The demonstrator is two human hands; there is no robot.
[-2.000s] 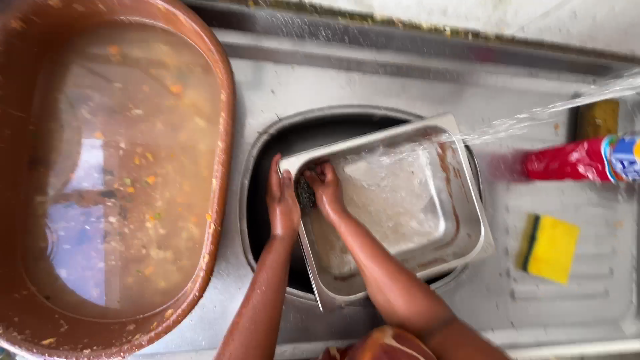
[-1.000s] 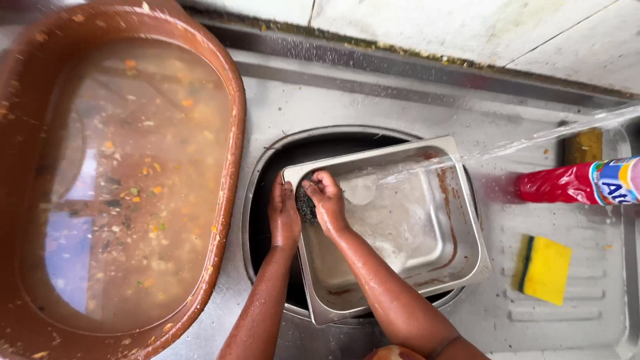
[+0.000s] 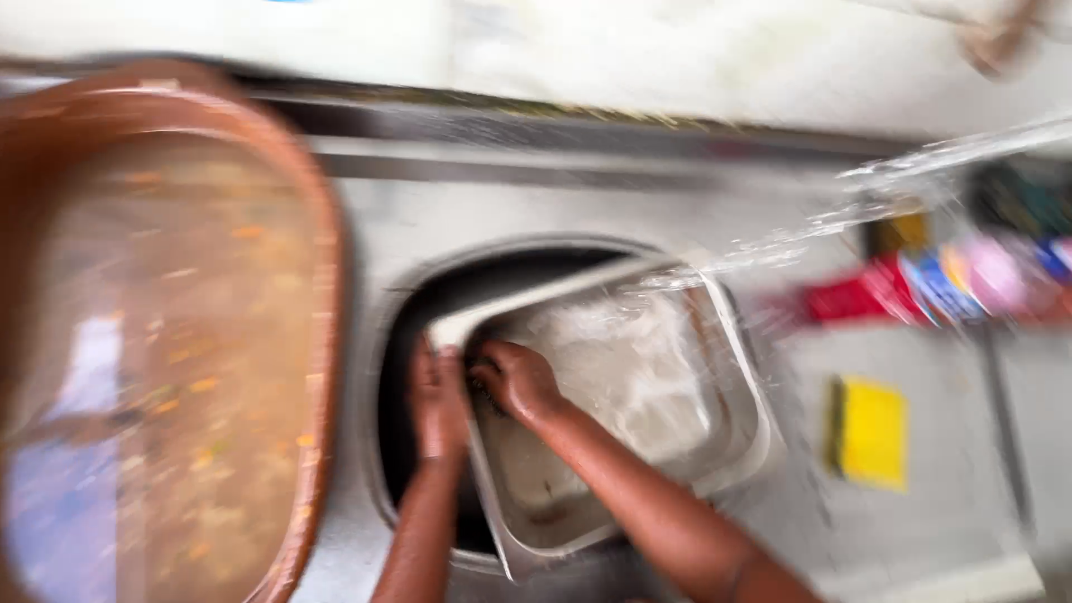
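A rectangular stainless steel pan (image 3: 745, 352) lies tilted over the dark oval sink bowl (image 3: 402, 360), with water splashing inside it. My left hand (image 3: 440, 402) grips the pan's left wall near its upper left corner, the fingers on the outer side. Inside that same corner, my right hand (image 3: 519, 381) presses a dark scouring pad (image 3: 486, 392) against the wall; the pad is mostly hidden by the fingers. A stream of water (image 3: 804, 239) comes in from the upper right and hits the pan's far right corner.
At the left stands a large brown plastic basin (image 3: 327, 335) of cloudy water with floating food bits. On the steel drainboard at the right are a yellow sponge (image 3: 871, 433), a red bottle (image 3: 863, 293) and another sponge (image 3: 900, 233). A tiled wall (image 3: 586, 50) runs behind.
The view has shifted and blurred. Both hands stay at the pan's upper left corner, and the pan has tilted a little.
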